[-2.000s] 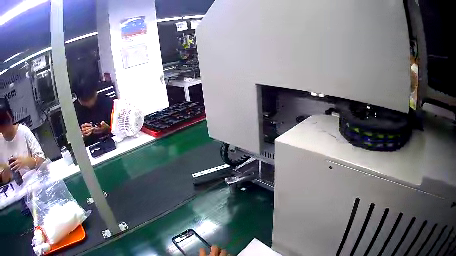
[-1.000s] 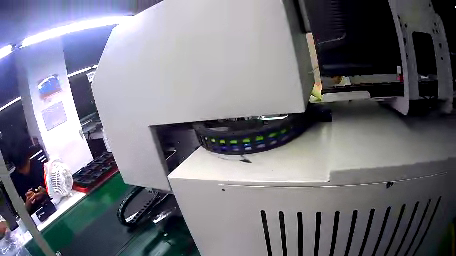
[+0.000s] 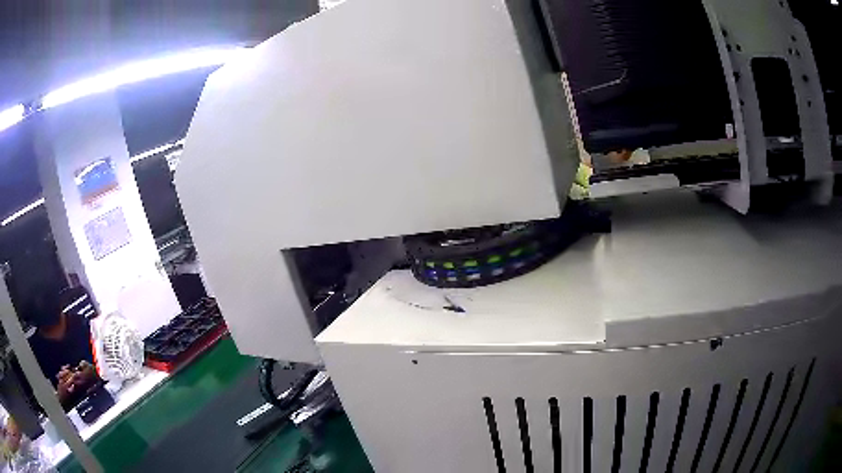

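No hand of mine is in the picture. The large off-white machine (image 3: 388, 129) fills the middle, its lower cabinet (image 3: 535, 379) showing black vertical vent slots. A black cable carrier (image 3: 489, 264) with green and blue marks curves out of the opening between the upper cover and the cabinet. A black monitor back (image 3: 655, 74) stands at the upper right beside a white perforated bracket (image 3: 771, 102). No phone frame shows.
At the left, a person (image 3: 66, 356) sits across the dark belt (image 3: 198, 439), behind a white fan (image 3: 118, 346). Black parts trays (image 3: 189, 331) sit on a red base. A pale upright (image 3: 46, 388) and a metal rail (image 3: 268, 416) stand nearer. A plainer cable carrier (image 3: 268, 383) hangs low.
The view has swung right to the machine; my fingers and the black frame, seen two seconds ago, are out of view. Since one second ago both cable carriers have changed position, and the metal rail shows again.
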